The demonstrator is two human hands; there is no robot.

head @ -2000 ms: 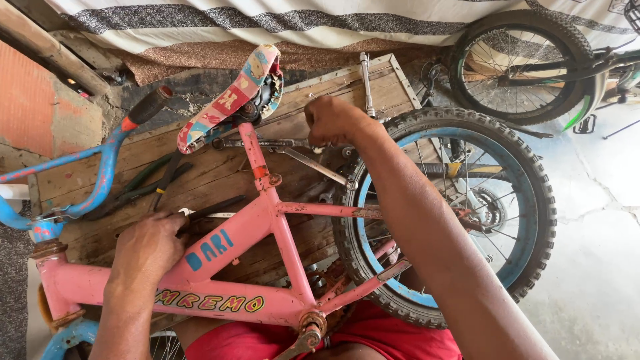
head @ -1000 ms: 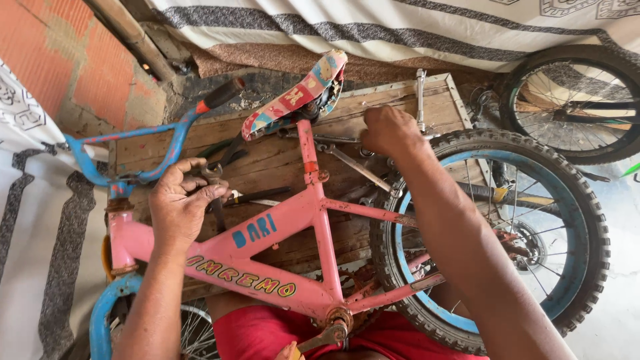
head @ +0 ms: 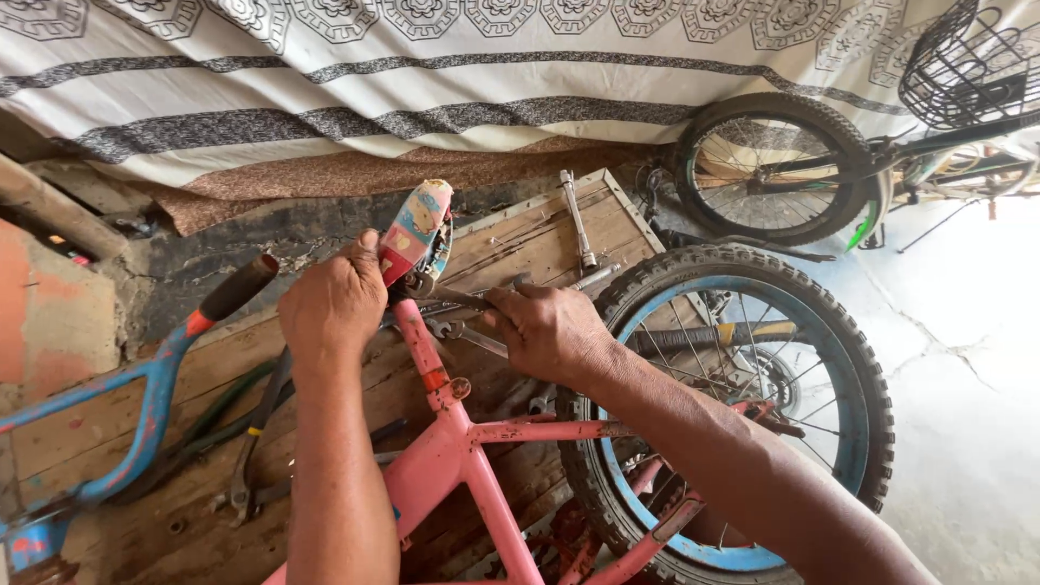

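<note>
My left hand grips the worn, patterned saddle of a small pink bicycle. In my right hand is a wrench, its far end at the clamp under the saddle. The seat post runs down from there into the pink frame. Below the held wrench, an open-end wrench lies over the boards. The knobbly rear tire with its blue rim is beside my right forearm. My left palm and the far side of the clamp are hidden.
The wooden platform bears a socket wrench and pliers. Blue handlebars with a black grip stand at left. A patterned cloth hangs behind. Another bicycle's wheel and a wire basket are at upper right.
My left hand has moved from over the frame to the saddle. My right hand has come from above the loose tools to the saddle clamp, now with a wrench in it.
</note>
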